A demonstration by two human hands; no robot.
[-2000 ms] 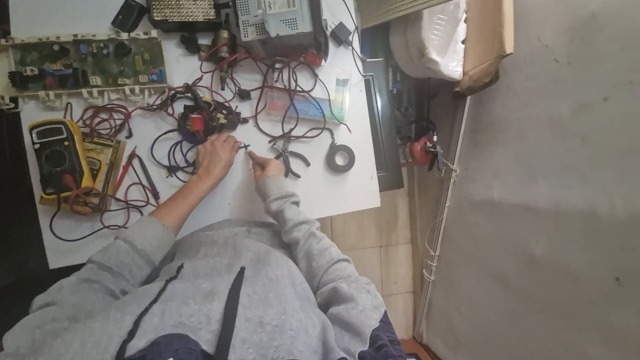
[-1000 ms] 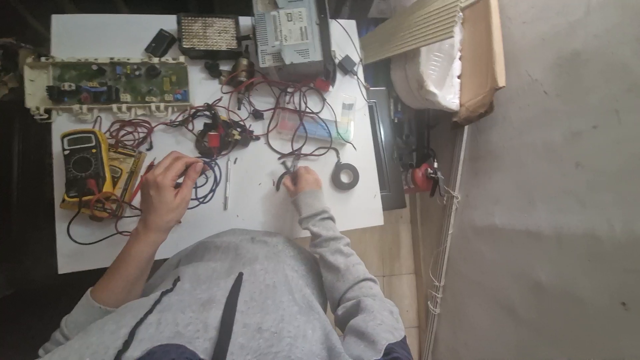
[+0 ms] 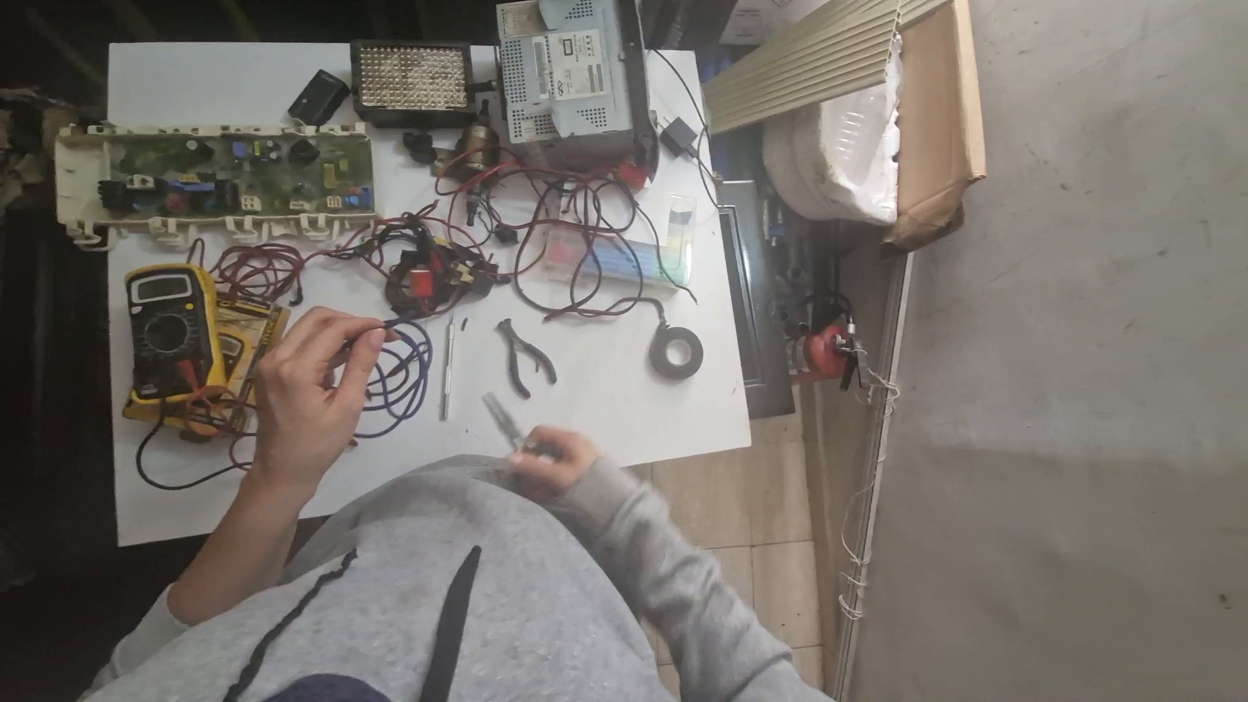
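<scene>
My left hand (image 3: 317,390) pinches the end of a blue cable (image 3: 414,380) between thumb and fingers; the rest of the cable lies in loops on the white table. Near the table's front edge, my right hand (image 3: 556,460) grips a utility knife (image 3: 504,421), slightly blurred, pointing up and left. Above the knife lie black-handled pliers (image 3: 526,359) with their handles spread. A thin metal pen-like tool (image 3: 448,370) rests between the blue cable and the pliers. Behind it sits a tangled wiring bundle with a red part (image 3: 421,283).
A yellow multimeter (image 3: 174,331) lies at the left, below a circuit board in a frame (image 3: 234,180). A metal car stereo unit (image 3: 570,78) and an LED panel (image 3: 411,80) stand at the back. Black tape (image 3: 676,352) and a clear plastic box (image 3: 624,258) lie at the right.
The pliers, at my right hand one second ago, now lie on the table, and that hand holds the knife. My left hand has moved left from the wiring since the first frame.
</scene>
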